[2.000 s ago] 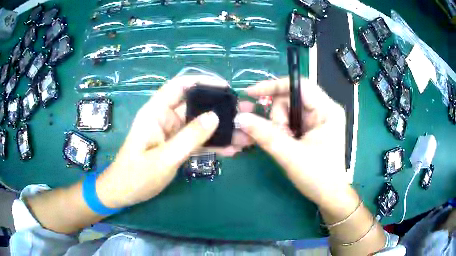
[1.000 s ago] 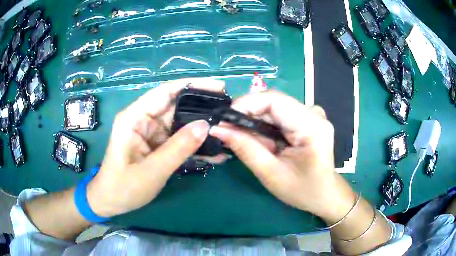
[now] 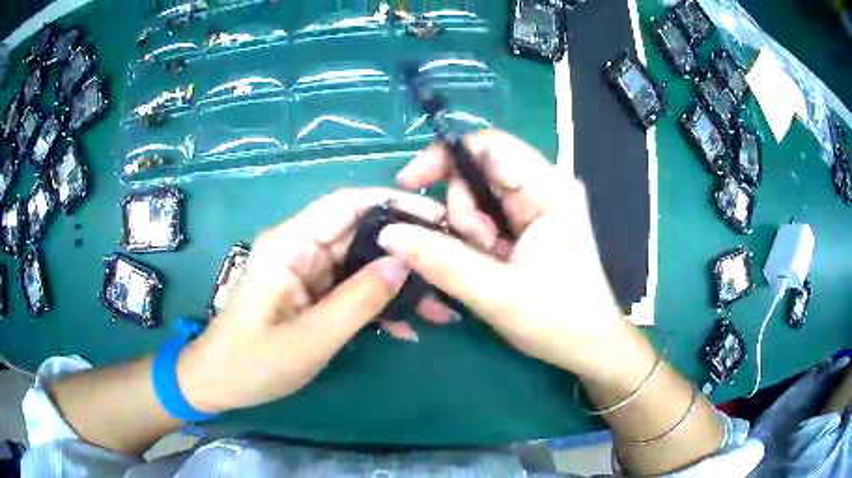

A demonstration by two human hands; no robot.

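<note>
My left hand (image 3: pixel 299 280) holds a black device unit (image 3: pixel 369 238) in front of me, smooth dark side facing up, mostly covered by fingers. My right hand (image 3: pixel 518 243) has its thumb on the unit's upper part, touching it. The dark, pen-like tweezers (image 3: pixel 458 145) are tucked in my right hand, slanting up and left over the tray's corner, their far end blurred. Whether a small part is between my fingers cannot be seen.
A clear blister tray (image 3: pixel 248 168) with small parts lies ahead. Open units lie left (image 3: pixel 152 220), (image 3: pixel 132 288) and beside my left wrist (image 3: pixel 231 275). More units lie far left and right. A black strip sheet (image 3: pixel 612 187), white box with cable (image 3: pixel 789 255) and white paper slip (image 3: pixel 775 93) are right.
The tweezers swung from pointing at the unit to pointing up and away. My right thumb moved onto the unit. The unit sits slightly lower. The red-white scrap is no longer visible.
</note>
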